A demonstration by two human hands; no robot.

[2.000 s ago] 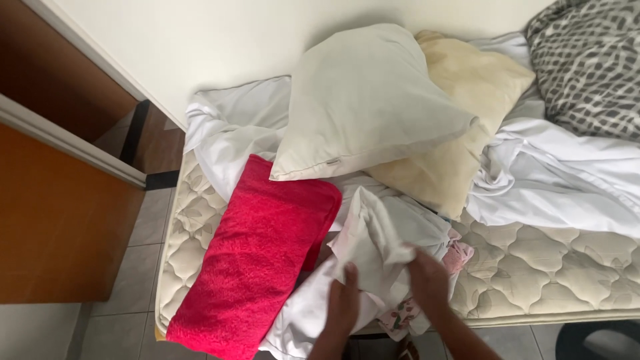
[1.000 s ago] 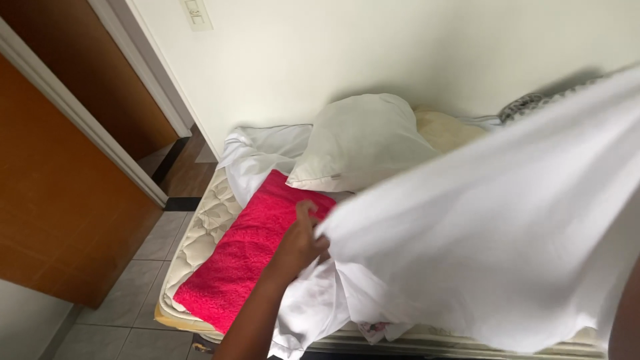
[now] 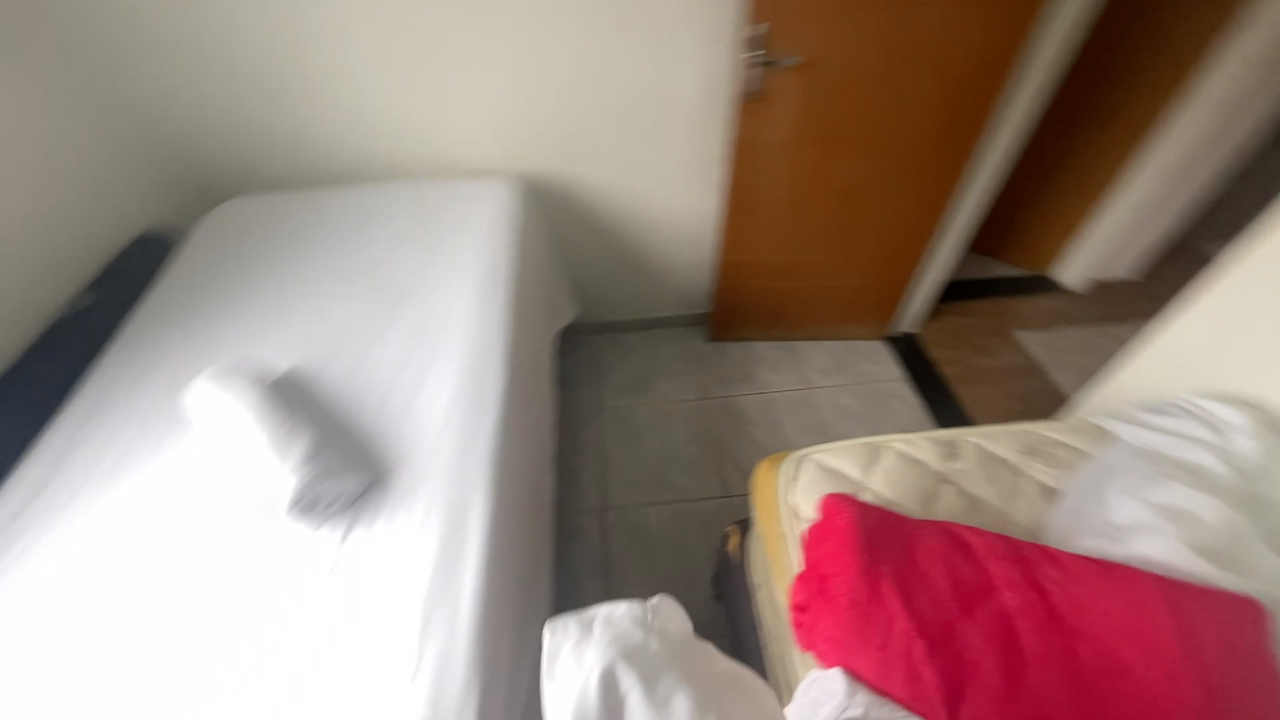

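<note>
Neither my left hand nor my right hand shows in the head view. A white cloth [image 3: 650, 665] rises at the bottom edge, between the two beds; whatever holds it is hidden below the frame. On the quilted mattress [image 3: 930, 465] at the right lies a folded red towel [image 3: 1010, 620], with crumpled white bedding [image 3: 1170, 500] behind it. At the left, a bed covered by a white sheet [image 3: 400, 270] bears a small rolled or bunched white cloth [image 3: 285, 440]. The picture is blurred.
Grey floor tiles [image 3: 660, 450] run between the beds. A brown wooden door [image 3: 850, 180] with a metal handle [image 3: 770, 62] stands at the far side, beside a doorway. Something dark blue [image 3: 90, 330] lies along the left bed's far side.
The view has swung left to the white-covered bed. Both hands have left the view; a second ago one gripped a spread white cloth. The pillows are out of view.
</note>
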